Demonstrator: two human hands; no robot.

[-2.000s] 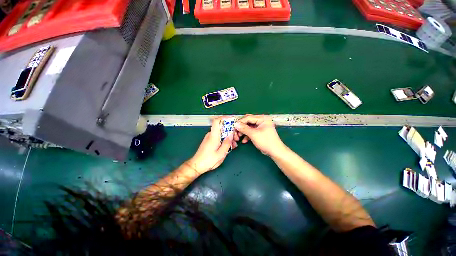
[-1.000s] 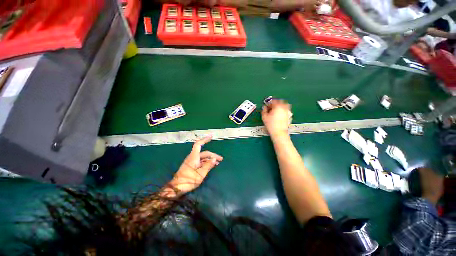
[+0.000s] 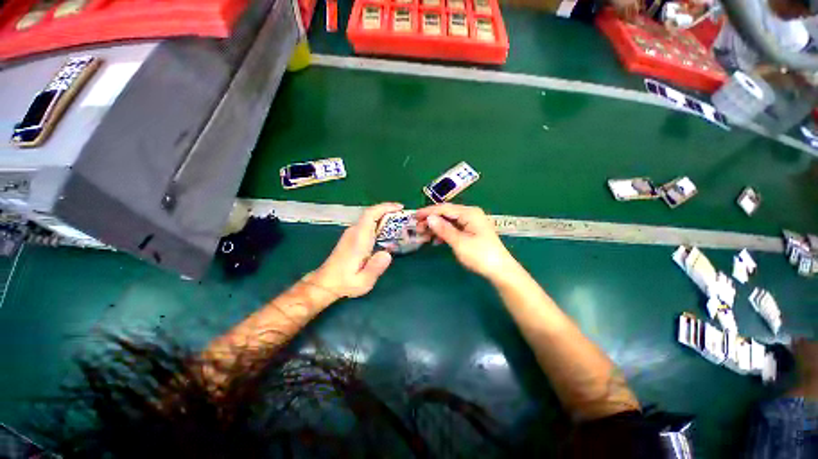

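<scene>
A partly assembled phone unit (image 3: 395,229) with its white and blue keypad side showing is between my hands, at the pale strip. My left hand (image 3: 357,255) holds it from the left side, fingers behind its upper edge. My right hand (image 3: 462,235) is at its right end, with fingertips pinched on or against it; whether they hold a small part cannot be seen. Two more phone units lie on the green belt just beyond, one at the left (image 3: 312,172) and one nearer the middle (image 3: 451,183), dark screens to the left.
A grey equipment case (image 3: 148,134) stands at left, with a phone and red trays on top. A black clump (image 3: 248,246) lies beside it. Red phone trays (image 3: 429,47) are at the far side. Open housings (image 3: 633,188) and white flat parts (image 3: 717,287) lie at right. A person's sleeve shows lower right.
My right hand has come back from the belt to my left hand, which was empty and now holds a phone unit. The view has shifted, showing more of the grey case.
</scene>
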